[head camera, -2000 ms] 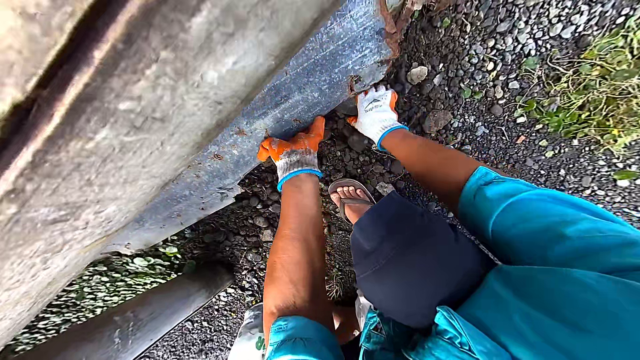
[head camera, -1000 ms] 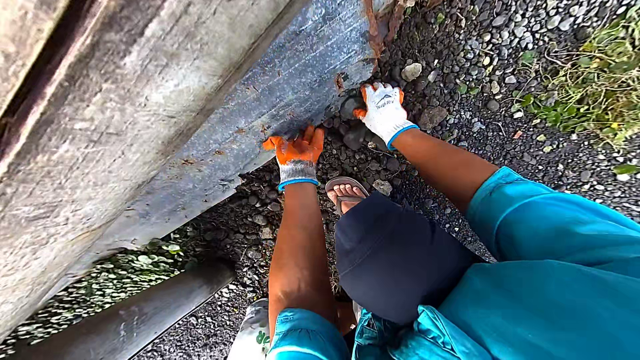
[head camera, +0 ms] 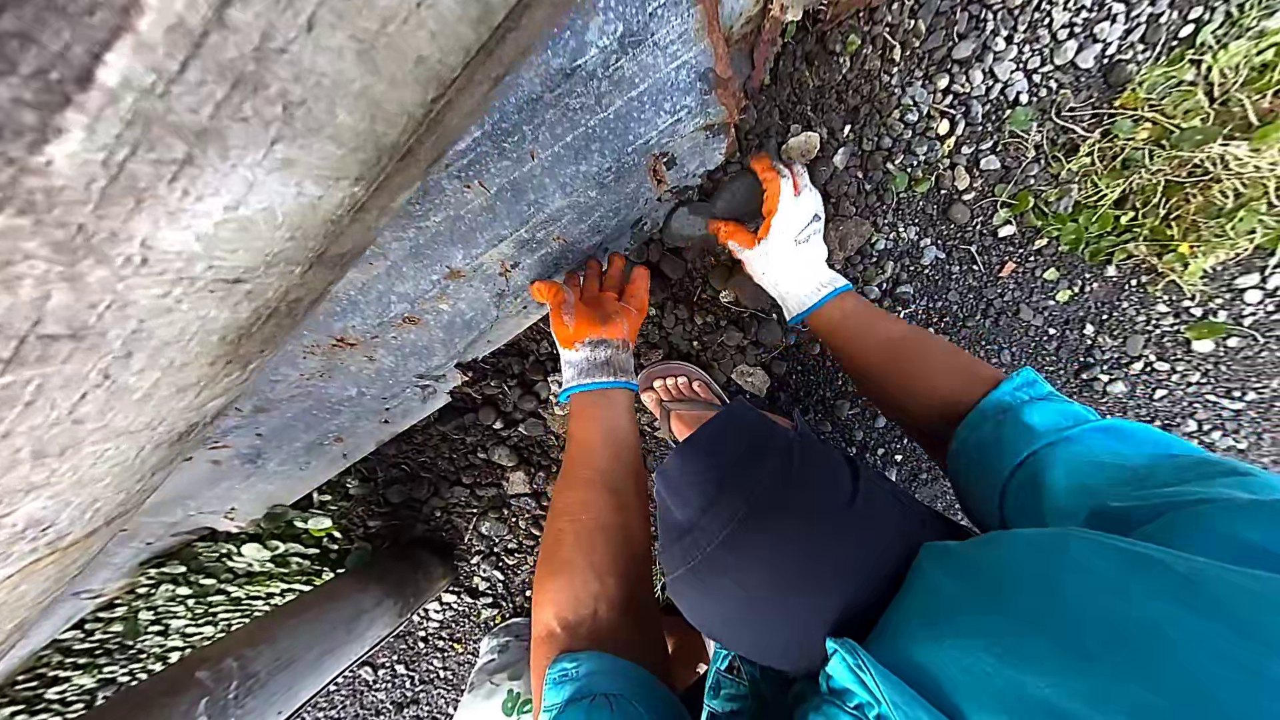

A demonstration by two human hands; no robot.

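My left hand (head camera: 597, 325), in a white and orange coated work glove, rests with its fingertips at the lower edge of a rusty galvanized metal sheet (head camera: 480, 200). The undersides of its fingers are hidden. My right hand (head camera: 785, 235), gloved alike, has thumb and fingers spread beside a dark rounded stone (head camera: 738, 196) at the sheet's corner; whether the fingers grip it is unclear. Another smooth grey stone (head camera: 687, 226) lies just left of it, against the sheet.
A weathered wooden board (head camera: 200, 200) slants across the upper left. Below it are a dark pipe or post (head camera: 290, 630) and small-leaved plants (head camera: 220, 575). Gravel (head camera: 1050, 330) surrounds my sandalled foot (head camera: 682, 400); weeds (head camera: 1180, 170) grow at the right.
My right hand has opened wider, its thumb now apart from the fingers, and the dark stones beside it show more. My left hand stays at the sheet's edge.
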